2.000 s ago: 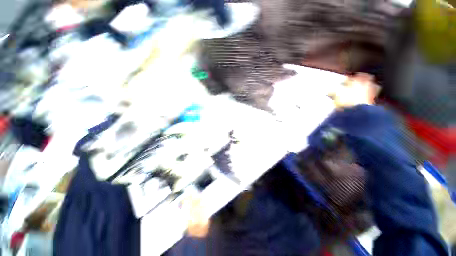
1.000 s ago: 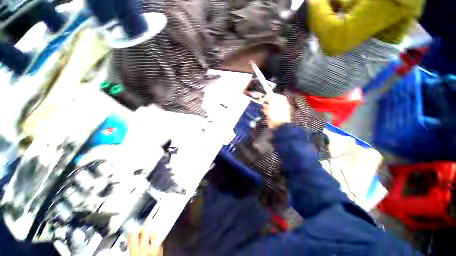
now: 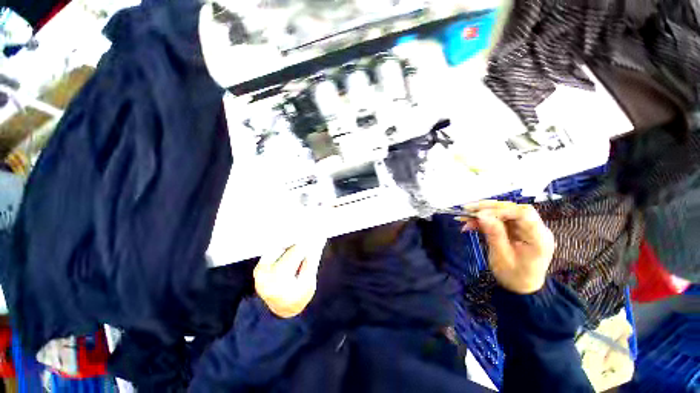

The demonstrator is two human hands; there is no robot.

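Note:
The overlock machine (image 3: 361, 88) stands at the top centre, with round silvery parts and a blue end panel. My left hand (image 3: 288, 276) is at the white table's (image 3: 269, 234) front edge, thumb and fingers close together; overexposure hides whether it pinches anything. My right hand (image 3: 514, 242) is at the front edge further right, pinching a thin dark tool (image 3: 453, 211), possibly tweezers, that points left over the edge. A dark patch (image 3: 408, 161) lies on the table in front of the machine. The navy garment (image 3: 115, 169) hangs in a large heap at the left.
Striped dark brown fabric (image 3: 533, 61) is piled at the upper right, and more striped fabric (image 3: 591, 238) lies below the table's right side. A blue crate (image 3: 671, 357) and a red stool (image 3: 652, 272) are at the lower right. Small metal parts (image 3: 545, 140) lie near the table's right end.
The view has swung left, bringing the navy garment into sight. My right hand has moved from the table's right end to its front edge near the machine, still holding a thin tool.

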